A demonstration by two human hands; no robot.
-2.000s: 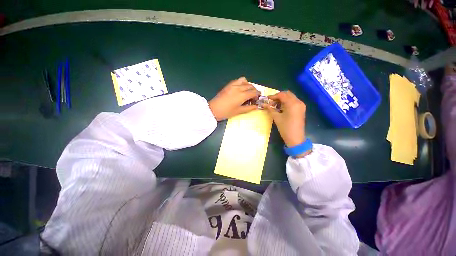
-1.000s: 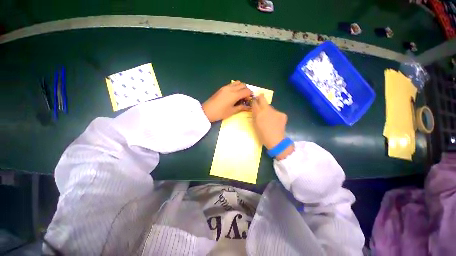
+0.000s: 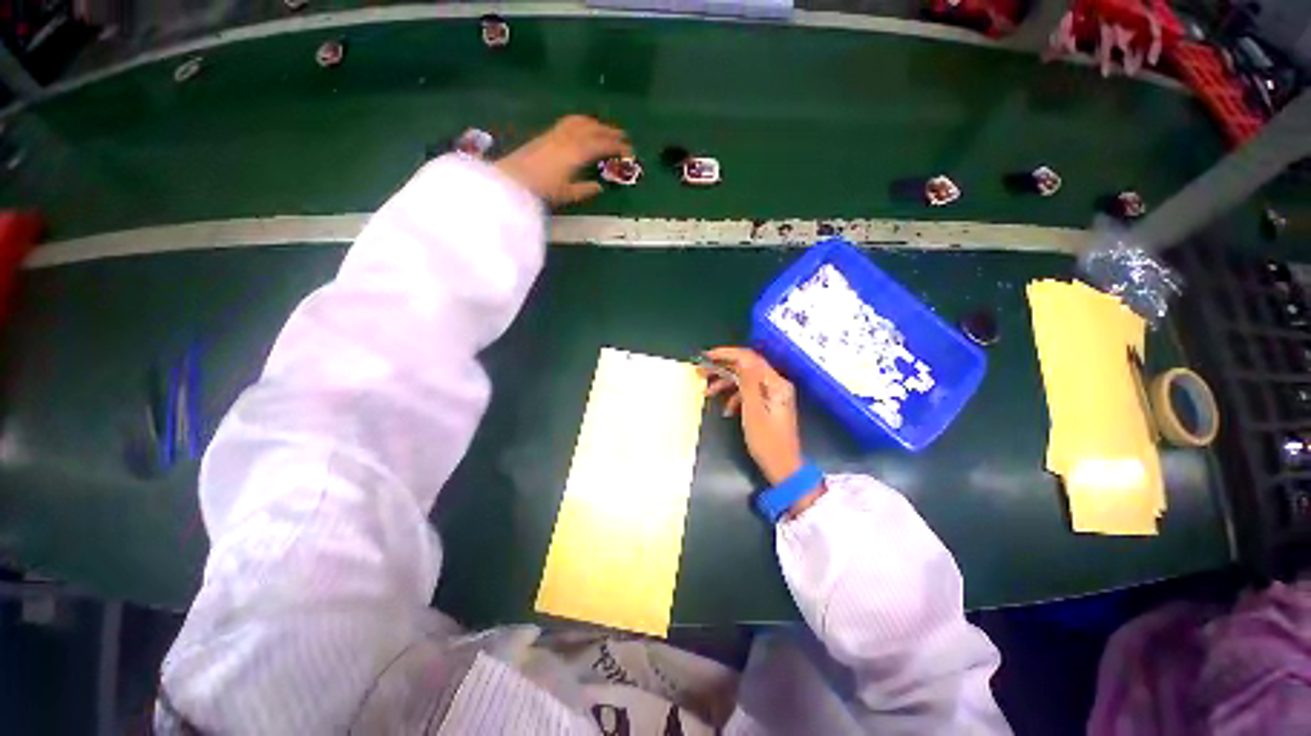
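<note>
My left hand is stretched over the conveyor, with its fingertips at a small white and red module; whether they grip it cannot be told. Another module lies just to its right. My right hand holds thin tweezers at the top right edge of the yellow release sheet. The blue bin with small white adhesive pieces is right of that hand.
More modules are spaced along the belt beyond the pale rail. Slim blue tools lie left. Spare yellow sheets, a tape roll and a clear bag are right. A neighbour's pink sleeve shows.
My left hand has left the yellow sheet and reached forward over the rail to the belt. My right hand stays by the sheet. The view has shifted; the white-faced sticker sheet no longer shows.
</note>
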